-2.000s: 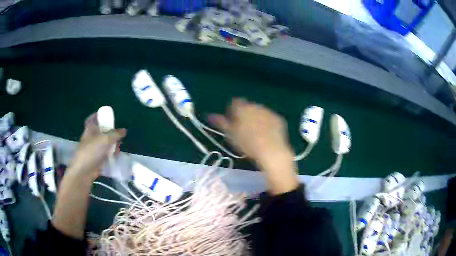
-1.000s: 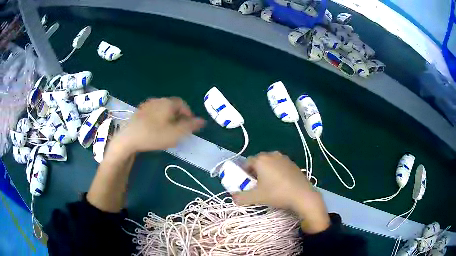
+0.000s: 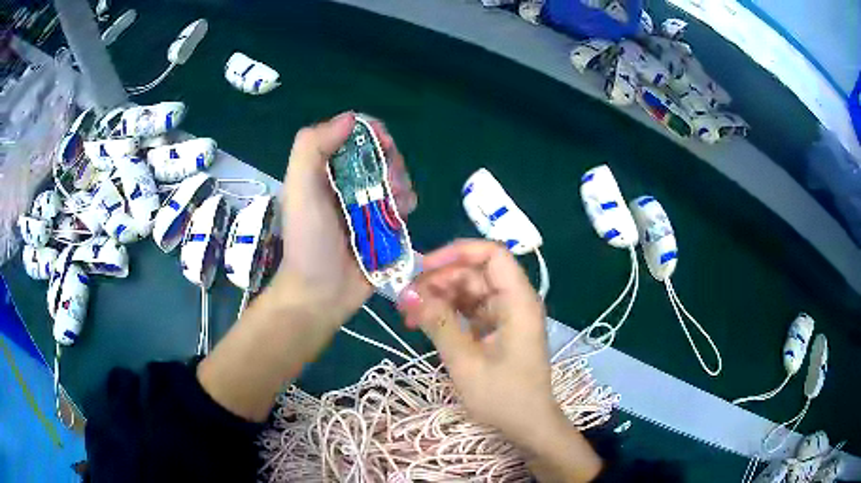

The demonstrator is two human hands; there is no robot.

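My left hand (image 3: 316, 222) holds an open white housing (image 3: 368, 203) upright, hollow side towards me. A green circuit board (image 3: 360, 162) fills its upper end. A blue battery (image 3: 376, 234) with red lead wires fills the lower part. My right hand (image 3: 481, 325) has its thumb and index finger at the housing's lower tip, pinching there; a cord end may be between the fingers, but it is too small to tell. A heap of pinkish cords (image 3: 378, 434) lies below both hands.
White open units (image 3: 200, 241) with blue marks stand and lie at left, beside a clear plastic bag (image 3: 38, 151). Several closed units with cord (image 3: 609, 206) lie on the green belt (image 3: 453, 104). A grey rail (image 3: 661, 387) runs along it. A blue basket (image 3: 590, 17) and more shells are beyond.
The view has shifted slightly. My left hand has moved from empty near the left pile to holding the open housing. My right hand has left the white unit and come to the housing's tip.
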